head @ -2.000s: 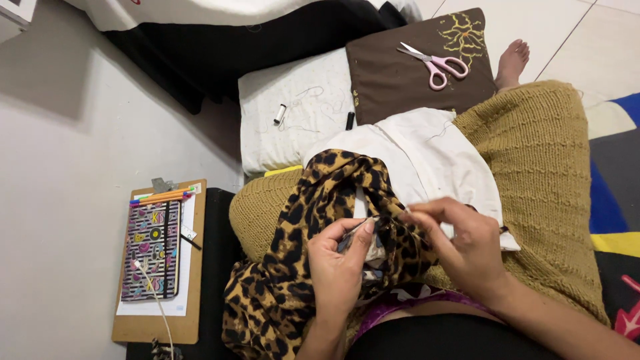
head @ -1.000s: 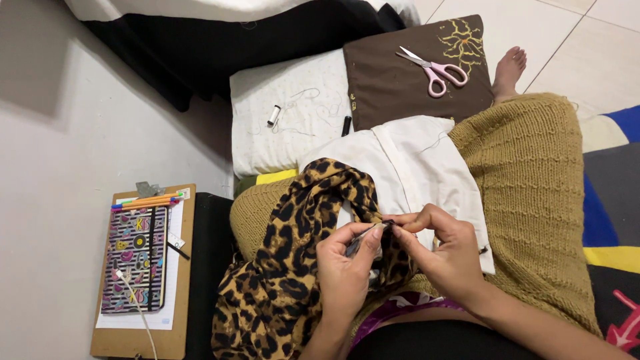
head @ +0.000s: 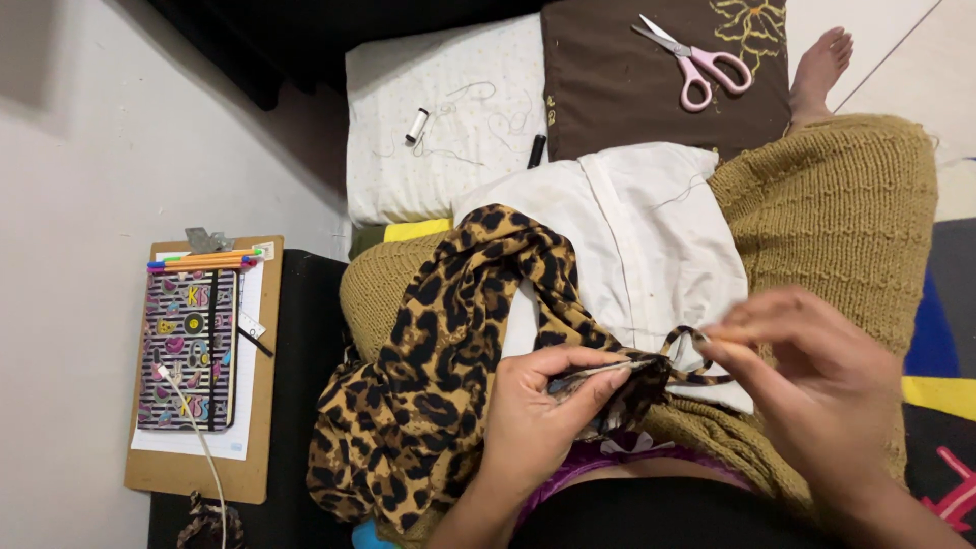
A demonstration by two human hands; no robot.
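A leopard-print cloth lies bunched over my lap and a white cushion. My left hand pinches an edge of this cloth between thumb and fingers. To the right of that edge, my right hand is raised and blurred, thumb and forefinger pressed together; whether a needle or thread is between them cannot be told. A thin leopard-print strap loops between the hands. Beyond them, pink-handled scissors lie with blades slightly apart on a brown cushion. A small thread spool rests on a white patterned cushion.
Loose dark thread and a black marker-like object lie near the spool. At the left, a clipboard holds paper, pens and a patterned notebook, with a white cable across it. A mustard knitted cover drapes my legs; a bare foot shows beyond.
My right hand has moved right, away from the left hand, which it was close to a second ago. My left hand still pinches the cloth. The strap loop now shows between them.
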